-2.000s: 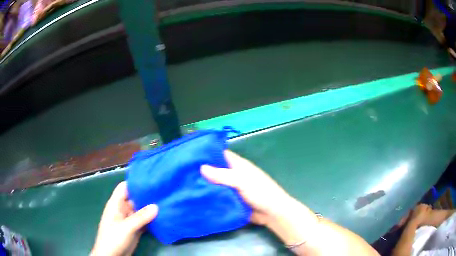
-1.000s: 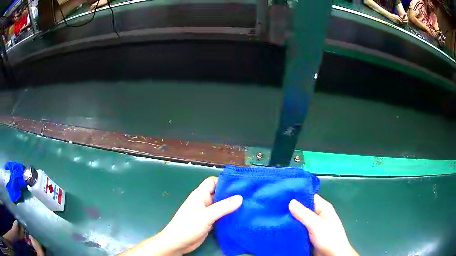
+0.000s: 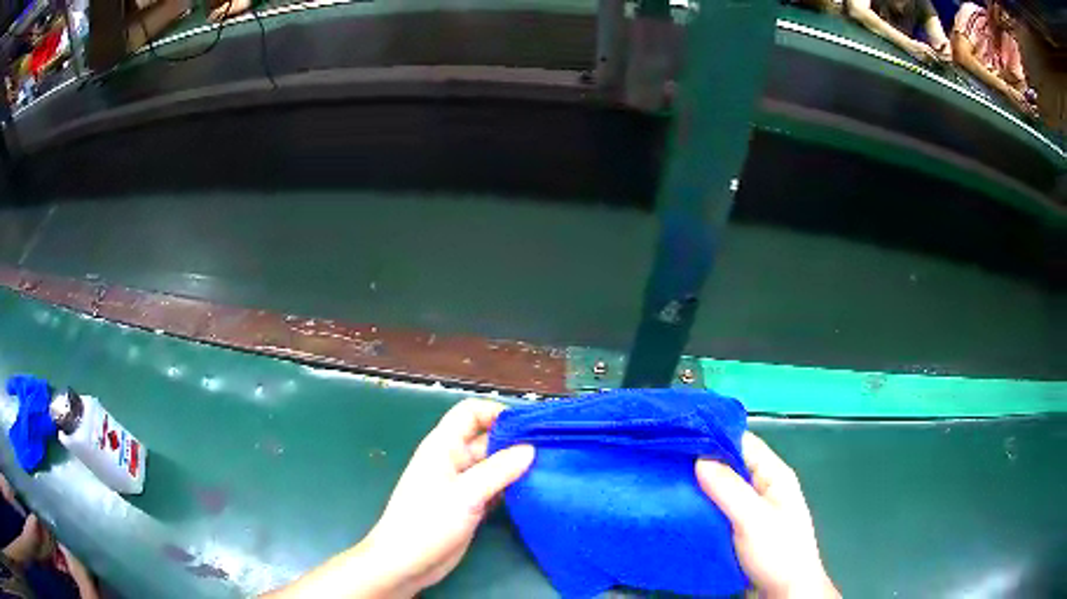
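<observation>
A bright blue cloth [image 3: 626, 503] hangs between my hands over the green worktop [image 3: 293, 456], its top edge folded over in creases. My left hand [image 3: 451, 491] grips its left side, thumb on the front. My right hand [image 3: 772, 515] grips its right side, thumb on the front, with the fingers partly behind it. The cloth's lower edge reaches the bottom of the picture.
A dark green post [image 3: 690, 211] rises just beyond the cloth from a bolted plate. The edging is reddish brown [image 3: 351, 342] at left, bright green [image 3: 866, 388] at right. A white bottle [image 3: 108, 447] lies beside another blue cloth [image 3: 31, 421]. People sit across the conveyor [image 3: 351, 257].
The view swung left from the earliest frame, bringing the bottle into sight. Since one second ago, the cloth's top part has folded over towards me. Both hands keep hold of it.
</observation>
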